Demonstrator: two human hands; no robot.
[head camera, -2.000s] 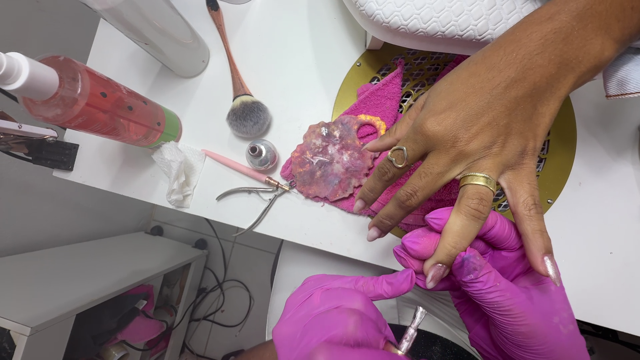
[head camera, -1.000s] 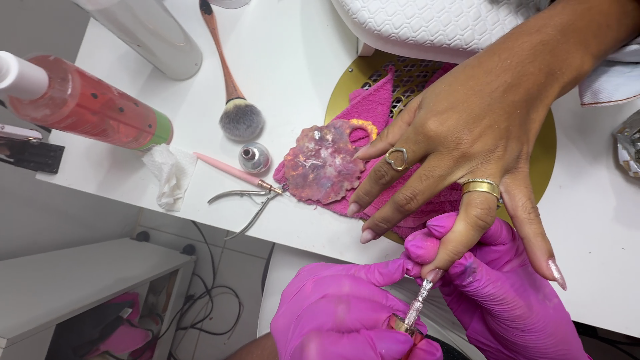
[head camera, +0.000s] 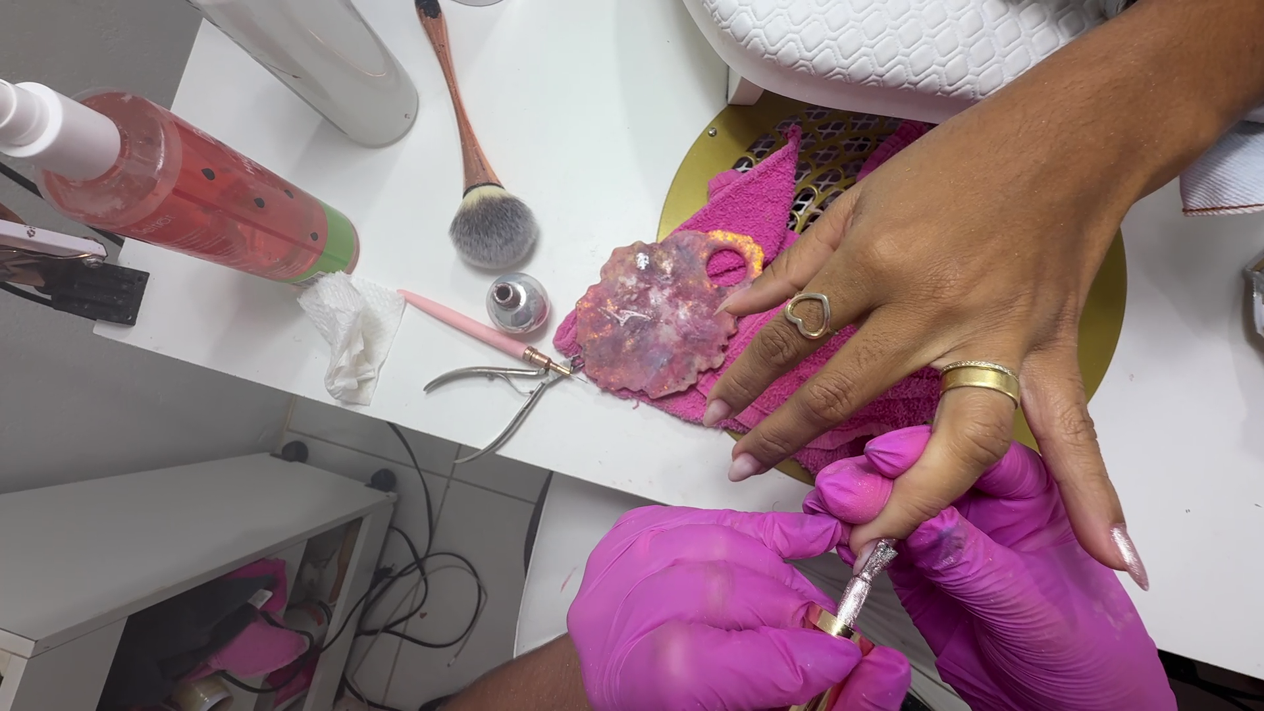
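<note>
My left hand (head camera: 711, 602), in a pink glove, holds the gold handle of a nail polish brush (head camera: 859, 583). Its glittery silver bristles touch a fingertip of another person's hand (head camera: 908, 257). From the right, my right hand (head camera: 1027, 583), gloved too, grips that finger, which wears a wide gold ring (head camera: 980, 379). A heart-shaped ring (head camera: 808, 315) is on another finger. One outer nail (head camera: 1129, 555) has a shiny pinkish coat. Under the person's hand are a pink towel (head camera: 741, 212) and a scalloped, marbled plate (head camera: 652, 321) with silvery smears.
On the white table (head camera: 592, 148) lie cuticle nippers (head camera: 509, 410), a pink pen-like tool (head camera: 469, 326), a fluffy brush (head camera: 494, 225) and crumpled tissue (head camera: 355, 331). A small bottle (head camera: 516, 303) and a red pump bottle (head camera: 212, 193) stand nearby. A textured white armrest (head camera: 908, 44) is above.
Two seconds ago the polish brush was apart from the held fingertip, below it; my left hand has brought it up into contact. My right hand keeps its grip on the finger.
</note>
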